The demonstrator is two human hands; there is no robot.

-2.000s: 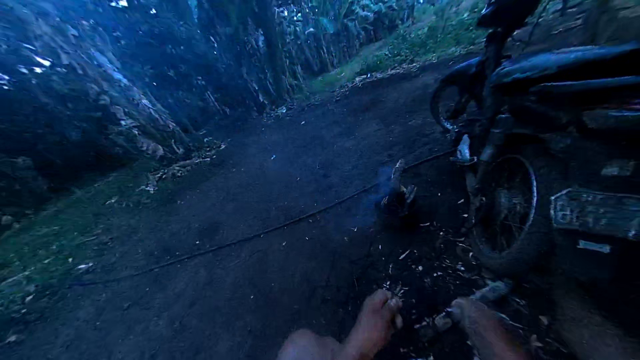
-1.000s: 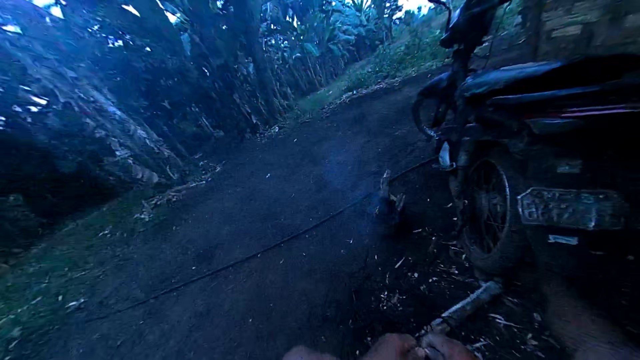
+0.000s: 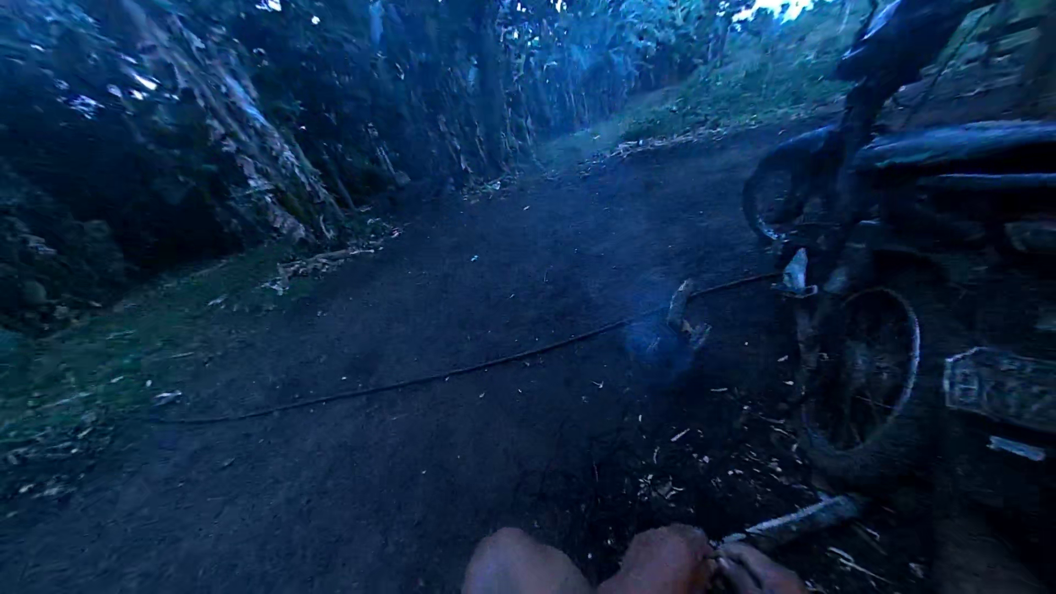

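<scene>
Low in the head view, my left hand (image 3: 667, 554) has its fingers bent, close beside my right hand (image 3: 755, 569). The two hands almost touch, and their lower parts are cut off by the frame edge. Whether something small sits between the fingers cannot be told. A rounded bare knee (image 3: 520, 563) shows left of them. Just behind the right hand, a pale piece of wood (image 3: 796, 521) lies on the dark soil, pointing toward the motorcycle wheel.
At right stands a parked motorcycle (image 3: 957, 153) with its rear wheel (image 3: 866, 371). Bluish smoke hangs around short wood pieces (image 3: 681, 312). A long thin dark rope or pole (image 3: 495, 360) crosses the dirt path. Trees with dry leaves (image 3: 247, 132) line the left.
My two hands, apart two seconds ago with the right one by the pale wood, are now close together. The view has shifted somewhat.
</scene>
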